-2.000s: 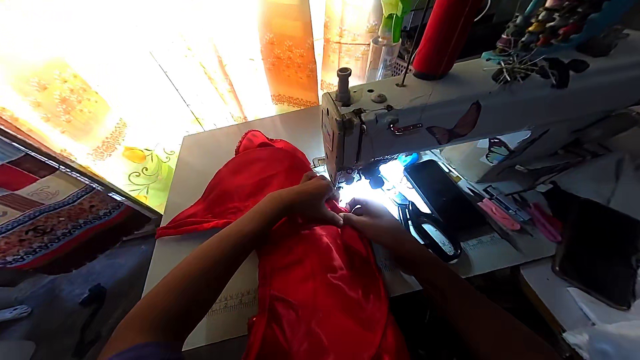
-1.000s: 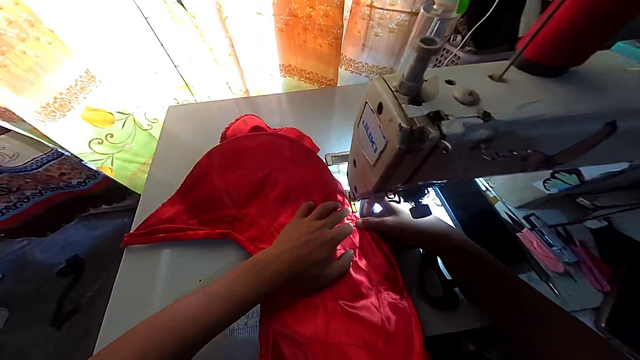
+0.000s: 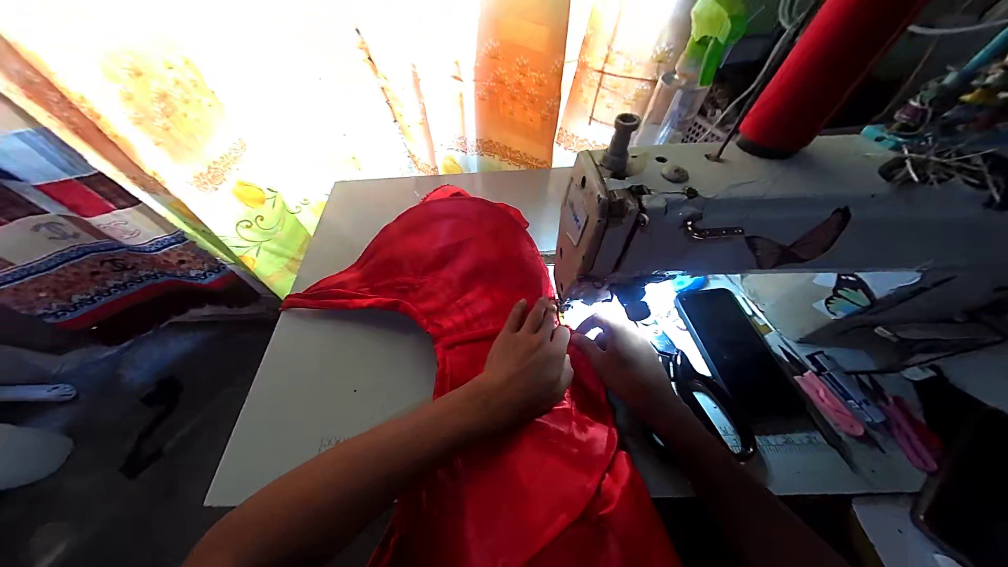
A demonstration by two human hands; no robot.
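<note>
A shiny red satin garment (image 3: 465, 260) lies across the bed of a Juki sewing machine (image 3: 654, 220), its right edge under the lit needle area. Flat on the fabric, just left of and below the needle, rests my left hand (image 3: 531, 362), fingers slightly bent. Close to the right of the needle, my right hand (image 3: 622, 358) pinches the garment's edge between thumb and fingers. The needle tip and presser foot are mostly lost in glare. The garment's lower part hangs toward me over the table's front edge.
Right of my right hand lie black-handled scissors (image 3: 720, 413), a dark smartphone (image 3: 740, 350) and pink-handled tools (image 3: 831, 402). A red thread cone (image 3: 827, 75) stands on the machine. Orange and white curtains (image 3: 520, 87) hang behind the white tabletop (image 3: 339, 378).
The view has shifted between frames. My left hand, flatter and spread on the fabric one second ago, now has its fingers drawn closer together near the needle. My right hand stays at the garment's edge.
</note>
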